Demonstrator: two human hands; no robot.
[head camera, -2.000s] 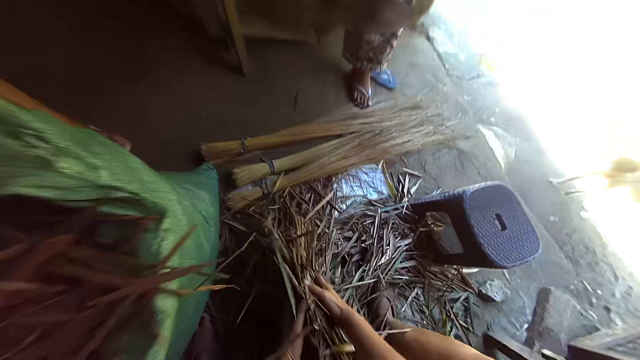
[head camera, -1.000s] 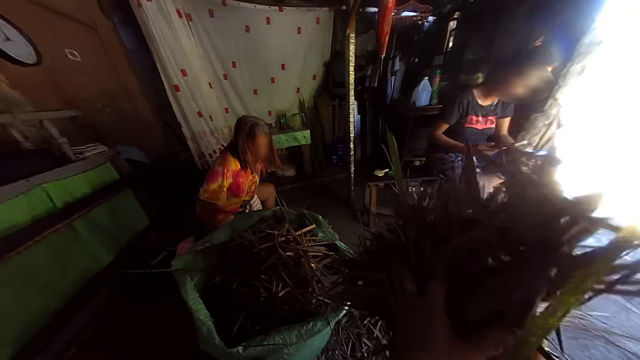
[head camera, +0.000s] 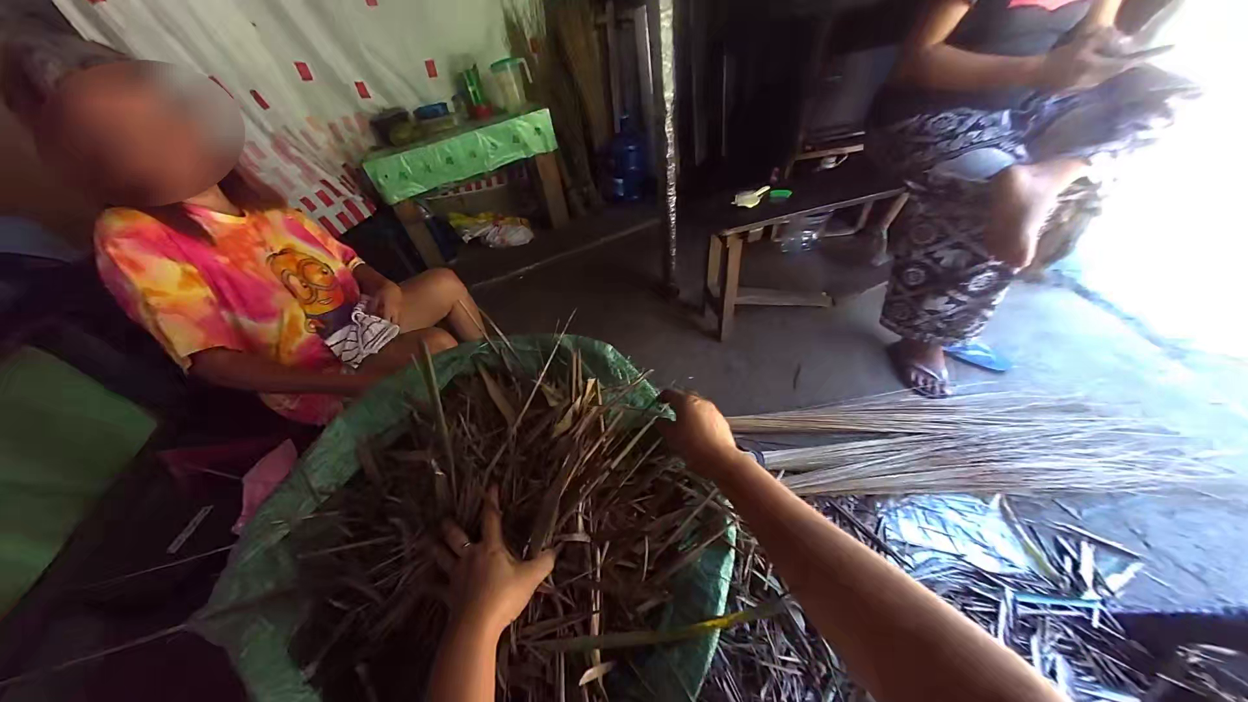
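Observation:
A large green woven sack (head camera: 278, 526) stands open before me, filled with dry brown leaf scraps (head camera: 526, 468). My left hand (head camera: 492, 580) lies on the scraps with its fingers spread, pressed among them. At the sack's far right rim, my right hand (head camera: 694, 424) is closed on the green edge. Long stick bundles (head camera: 955, 444) lie on the floor beyond my right forearm. More leaf scraps (head camera: 780, 624) are scattered on the floor to the right of the sack.
A person (head camera: 244, 283) in a bright shirt sits close to the sack on the left. Another person (head camera: 960, 195) sits at the back right. A low dark wooden bench (head camera: 770, 214), a metal post (head camera: 668, 146) and a table with a green cloth (head camera: 468, 151) stand behind.
The dark mass of scraps held up at the right a second ago is no longer raised. My right hand now grips the sack's rim, and my left hand rests in the sack. The view has swung strongly.

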